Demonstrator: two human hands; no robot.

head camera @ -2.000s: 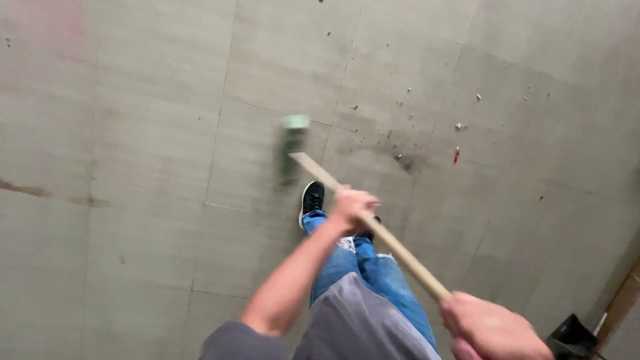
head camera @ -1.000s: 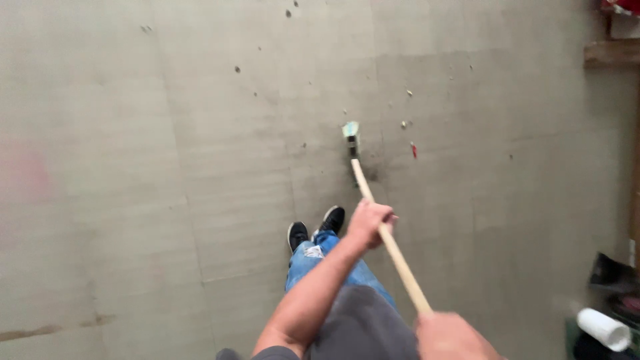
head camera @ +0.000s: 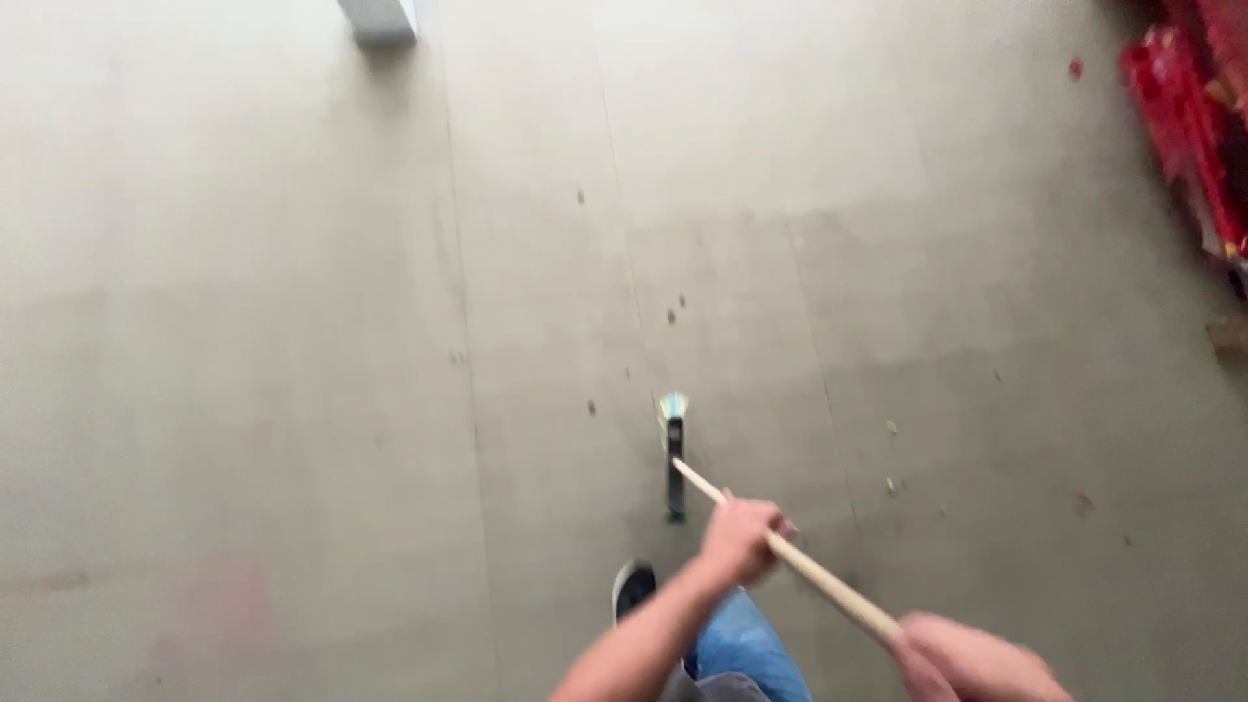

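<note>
A push broom with a light wooden handle point(head camera: 834, 587) slants from the lower right up to its narrow dark head point(head camera: 675, 458), whose pale green and blue bristles show at the far end. My left hand point(head camera: 746, 538) is closed around the handle a short way behind the head. Further back, at the lower right, my right hand point(head camera: 960, 653) grips the handle; it is blurred. The head rests on or just over the grey floor point(head camera: 390, 409), ahead of my dark shoe.
Small bits of debris point(head camera: 676, 308) lie scattered ahead of and to the right of the broom. Red crumpled material point(head camera: 1185, 146) lies at the upper right, with a brown piece point(head camera: 1227, 339) below it. A light post-like object point(head camera: 382, 21) stands at the top left.
The view has shifted forward over the floor, bringing in the red material and the light object. Both hands have stayed on the handle, which now slants more than one second ago.
</note>
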